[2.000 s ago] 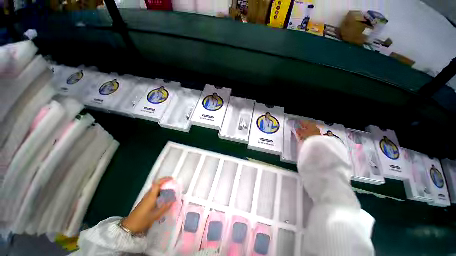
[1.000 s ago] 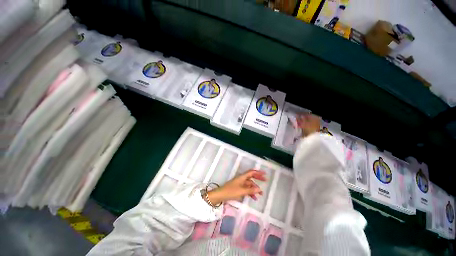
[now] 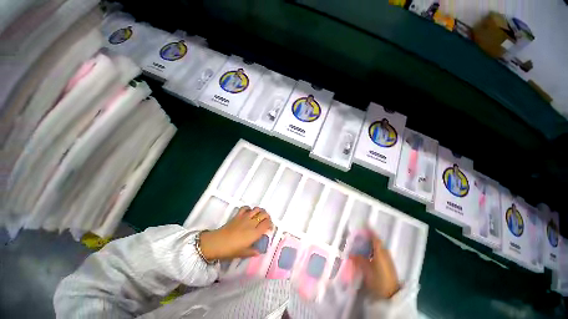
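Observation:
The white tray (image 3: 324, 180) has an upper row of empty slots and pink devices (image 3: 316, 266) with grey windows in its lower row. My left hand (image 3: 240, 237) has its fingers around the upper end of the leftmost visible pink device (image 3: 260, 244), low at the tray. My right hand (image 3: 381, 269), blurred, holds another pink device (image 3: 360, 246) over the tray's lower right. Beyond the tray, an open box base (image 3: 416, 163) has a pink device inside. The base to its left (image 3: 339, 136) shows only a small grey-white accessory.
Printed white lids (image 3: 381, 138) with round blue-and-yellow pictures alternate with open bases along the far side, below a green shelf (image 3: 398, 43). A leaning tray stack (image 3: 75, 137) stands at the left. The bench (image 3: 187, 140) is green. Cartons (image 3: 495, 34) show at the upper right.
My right hand has come back from the boxes to the tray and now holds a device. A pink device lies in the base it left. My left hand has moved left and down onto a device.

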